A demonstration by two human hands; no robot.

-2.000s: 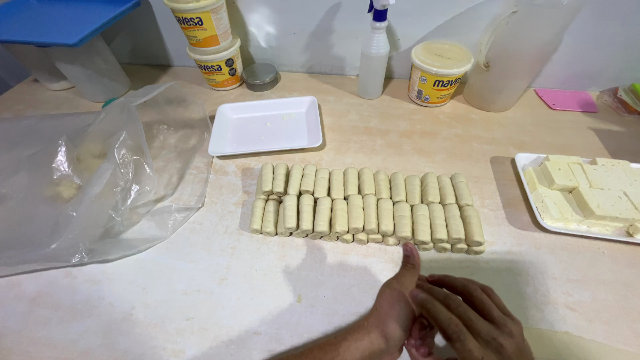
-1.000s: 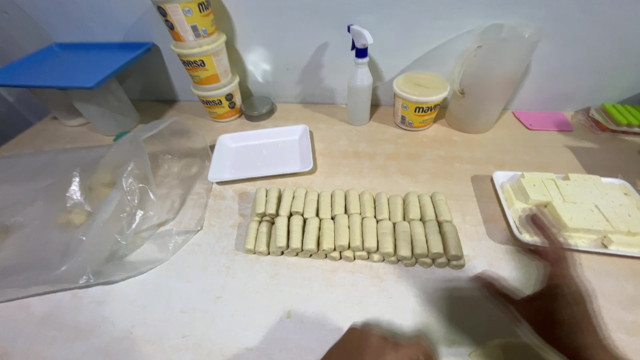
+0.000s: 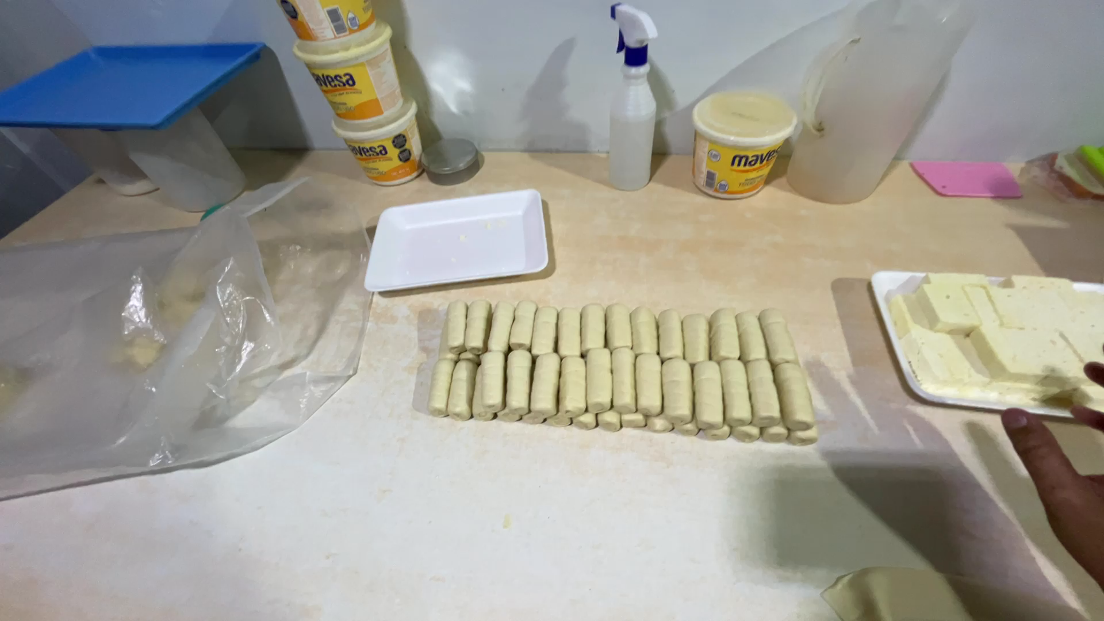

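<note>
My right hand (image 3: 1056,492) reaches in at the right edge, partly cut off, its thumb and a fingertip apart near the front rim of a white foam tray (image 3: 897,345) of pale cheese blocks (image 3: 1031,332). Whether the fingers touch the cheese cannot be told. My left hand is out of view. Rolled dough sticks (image 3: 621,379) lie stacked in two long rows at the centre of the table. At the bottom edge shows part of a flat dough sheet (image 3: 901,595).
A clear plastic bag (image 3: 172,345) with pale lumps inside covers the left side. Behind the rolls lies a white foam tray (image 3: 461,241) with crumbs. Along the wall stand Mavesa tubs (image 3: 379,151), a spray bottle (image 3: 632,129), a lidded tub (image 3: 742,147), a plastic jug (image 3: 849,112) and a blue tray (image 3: 129,82).
Both hands were together in front of the rolls two seconds ago. They have parted; the right hand has moved right to the cheese tray, and the left has left the view.
</note>
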